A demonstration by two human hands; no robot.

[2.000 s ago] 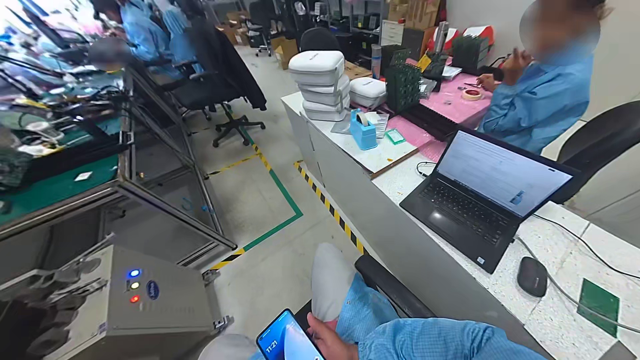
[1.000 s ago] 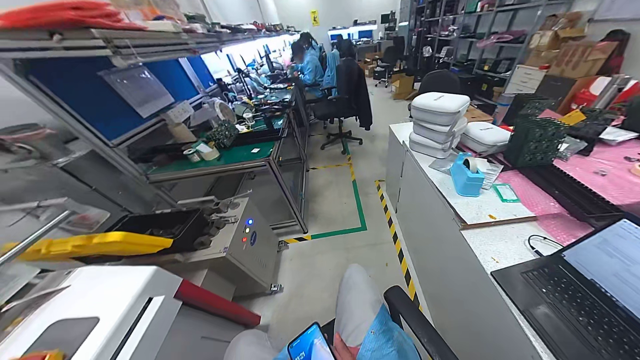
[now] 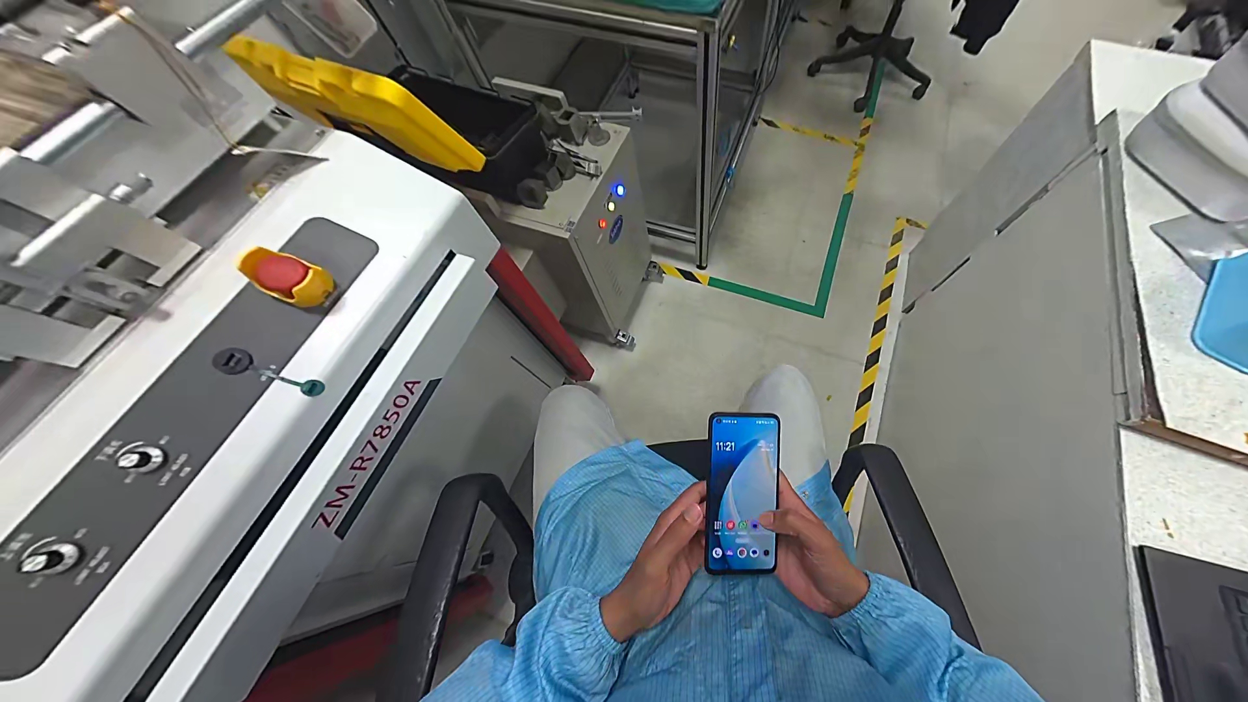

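A smartphone point(image 3: 743, 492) with a lit home screen stands upright over my lap, in the lower middle of the head view. My left hand point(image 3: 668, 556) grips its left edge. My right hand point(image 3: 811, 551) holds the right edge, with the thumb over the lower part of the screen. Both forearms wear light blue sleeves and rest near my lap.
On the left is a white machine with a red emergency stop button point(image 3: 283, 276) and knobs. Beyond it, a black case with a yellow lid point(image 3: 361, 97) sits on a grey cabinet point(image 3: 604, 234). Chair armrests point(image 3: 902, 526) flank me; a counter point(image 3: 1180, 487) with a laptop point(image 3: 1194, 614) is right.
The view has swung left and down. Both my hands are now visible on the phone; two seconds ago only one hand showed beside it.
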